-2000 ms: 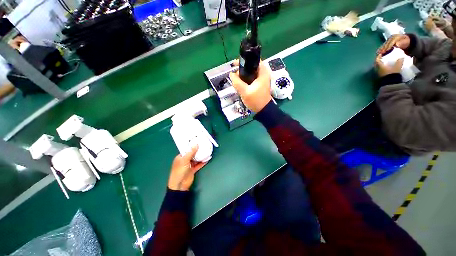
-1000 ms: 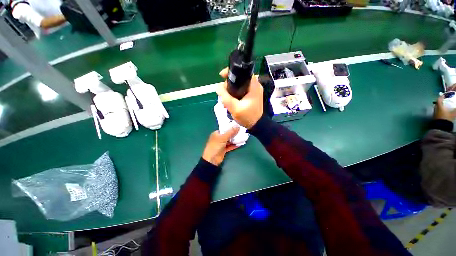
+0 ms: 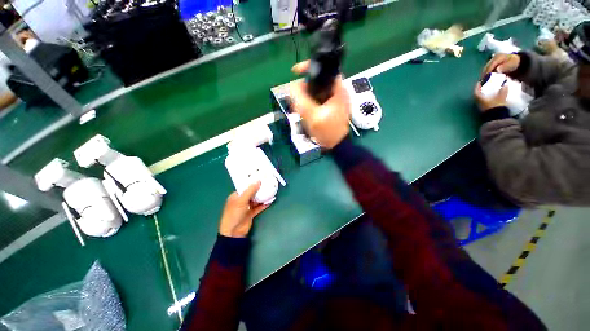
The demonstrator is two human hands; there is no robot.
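Note:
A white security camera (image 3: 248,167) lies on the green bench, plain back up, its bracket end pointing away from me. My left hand (image 3: 240,210) grips its near rounded end. My right hand (image 3: 323,113) is closed around the black hanging electric screwdriver (image 3: 325,58), which is upright and blurred. It is over the open metal box (image 3: 309,152), right of the camera. The hand hides much of the box and the driver's tip.
Two white cameras (image 3: 134,185) stand at left by the frame post. Another camera (image 3: 365,108) lies lens up right of the box. A clear plastic bag (image 3: 97,300) is at lower left. A person (image 3: 543,123) at right holds a white unit.
Since one second ago, the driver and my right hand have moved from over the camera to over the metal box on the right. The view has turned. My left hand still holds the camera.

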